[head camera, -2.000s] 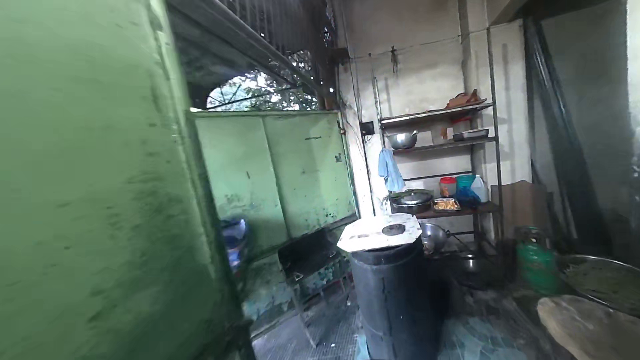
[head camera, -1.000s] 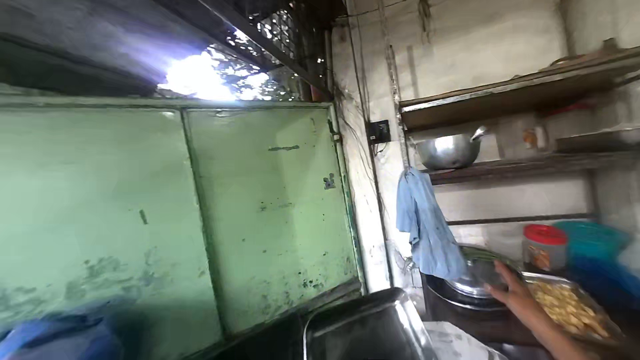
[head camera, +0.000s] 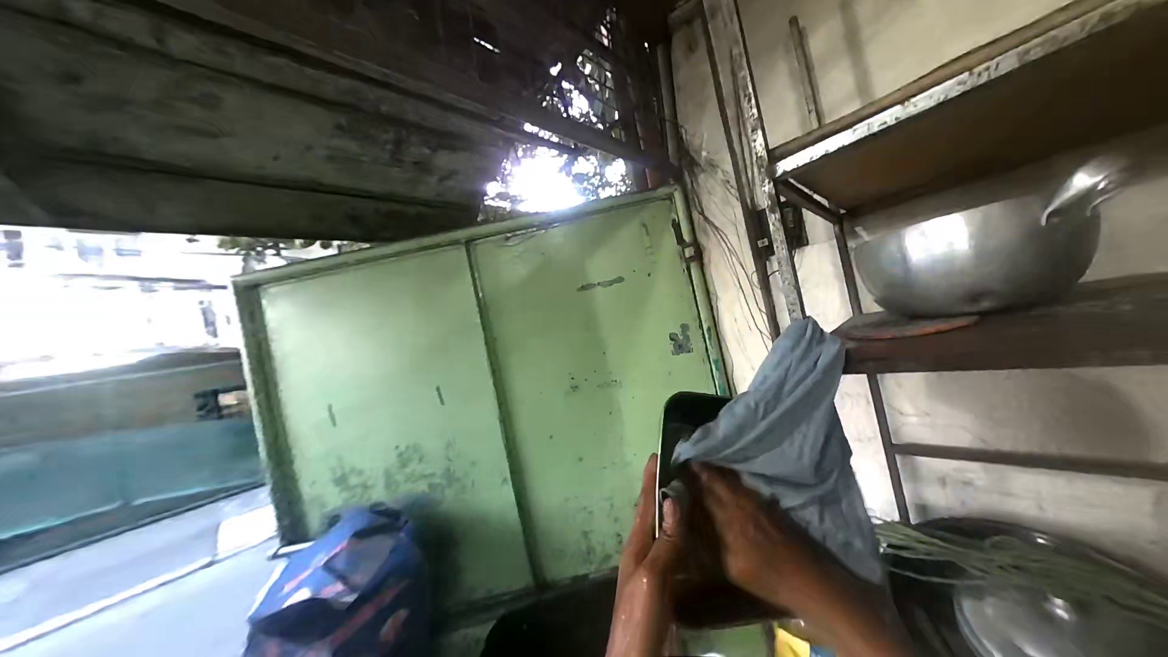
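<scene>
My left hand (head camera: 650, 557) grips the near edge of a dark rectangular metal tray (head camera: 684, 422), its thumb on the rim and its fingers behind. A light blue cloth (head camera: 792, 429) hangs from the corner of the shelf rack, and its lower part reaches over to the tray. Against the tray's inner face, my right hand (head camera: 744, 534) presses a fold of this cloth; its fingertips are partly hidden by the cloth. The tray is tilted up on edge, with its lower part behind my hands and forearm.
A metal pot (head camera: 981, 260) stands on the rack's shelf (head camera: 1013, 342) at right. Below it are a metal lid (head camera: 1031, 616) and green stalks (head camera: 1004, 561). A green metal gate (head camera: 584, 365) stands ahead, a blue bag (head camera: 338, 584) at lower left.
Both hands are now at the tray and cloth; a second ago only one hand showed, near the lidded pot, and the cloth hung straight down. The view has swung left and closer.
</scene>
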